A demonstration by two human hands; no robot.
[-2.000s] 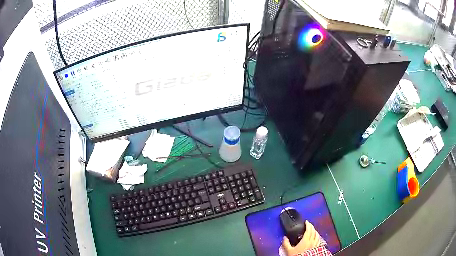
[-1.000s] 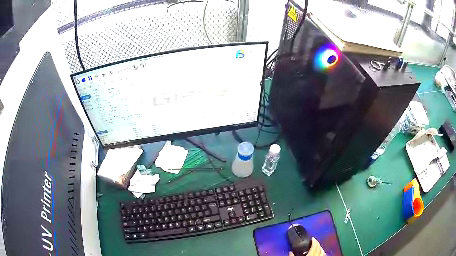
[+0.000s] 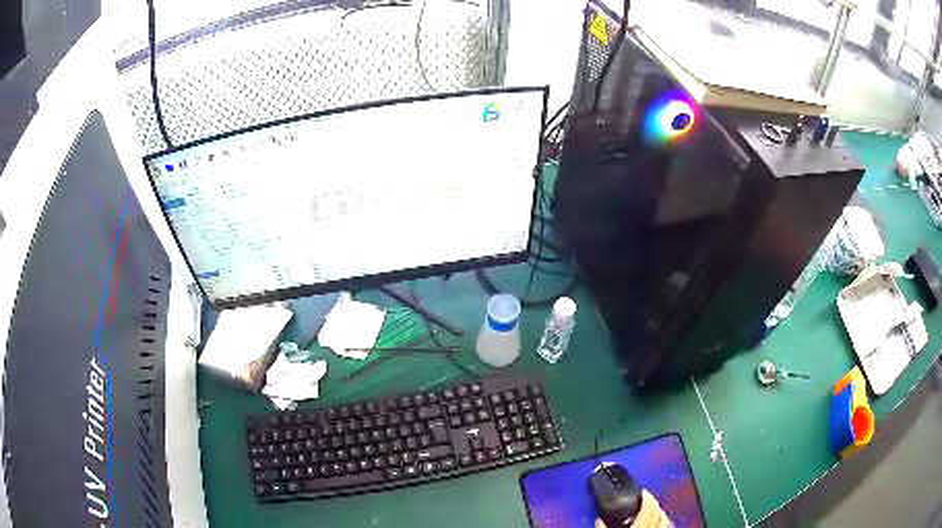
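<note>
The black mouse (image 3: pixel 615 491) lies on the blue-purple mouse pad (image 3: pixel 666 476) at the bottom of the view. My right hand (image 3: pixel 647 513) is on the mouse from behind; only its fingers show, the rest is cut off by the lower edge. My left hand is out of the picture. The black keyboard (image 3: pixel 403 438) lies left of the pad. The monitor (image 3: pixel 351 196) behind it shows a white window with faint grey lettering.
The black computer tower (image 3: pixel 682 237) stands right of the monitor. A blue-topped bottle (image 3: pixel 500 332) and a small clear bottle (image 3: pixel 558 330) stand behind the keyboard, near white wipes (image 3: pixel 352 326). Tape rolls (image 3: pixel 851 415) and a white tray (image 3: pixel 883 328) lie right. The UV printer (image 3: pixel 88 340) is left.
The view has tilted up and the desk sits lower in it, so less of my right hand shows. My right hand stays on the mouse.
</note>
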